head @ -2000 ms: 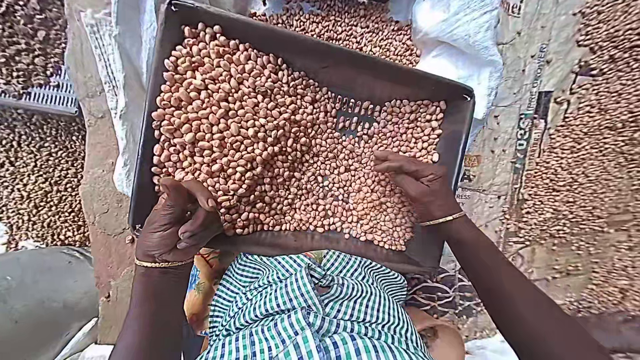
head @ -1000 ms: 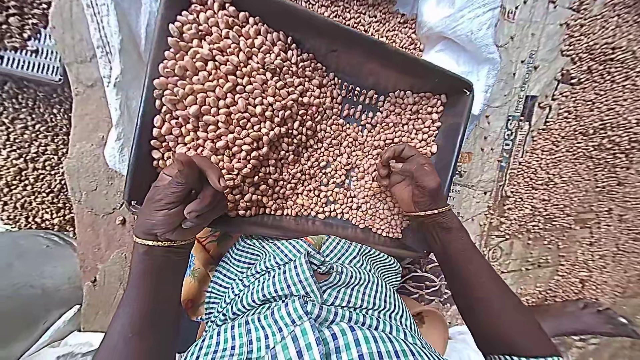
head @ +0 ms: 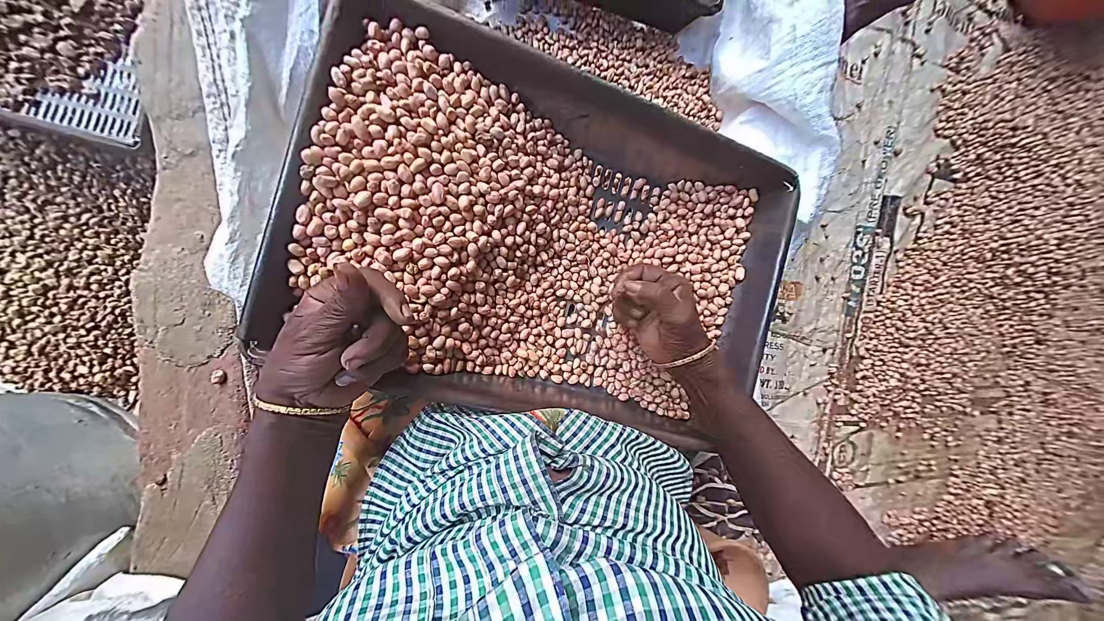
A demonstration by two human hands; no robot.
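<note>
A dark rectangular tray [head: 690, 147] with a slotted bottom lies tilted across the lap, holding a thick layer of shelled peanuts [head: 431, 190]. The heap is deeper at the left; slots show through at the right of the middle. My left hand [head: 336, 336] is at the tray's lower left corner, its fingers curled by the peanuts; whether anything is between them is hidden. Over the peanuts at the right is my right hand [head: 660, 310], its fingers folded into the palm, and its contents cannot be seen.
Peanuts [head: 992, 345] are spread over a printed sack sheet [head: 880, 112] at the right, with a bare foot [head: 992, 569] near them. More heaps lie at the left, by a slotted tray [head: 95, 103]. A rounded grey container [head: 60, 483] stands lower left; a white sack [head: 776, 78] lies behind the tray.
My right hand, with fingers stretched over the peanuts two seconds ago, is now curled and a little lower on the tray. My left hand stays at the lower left corner.
</note>
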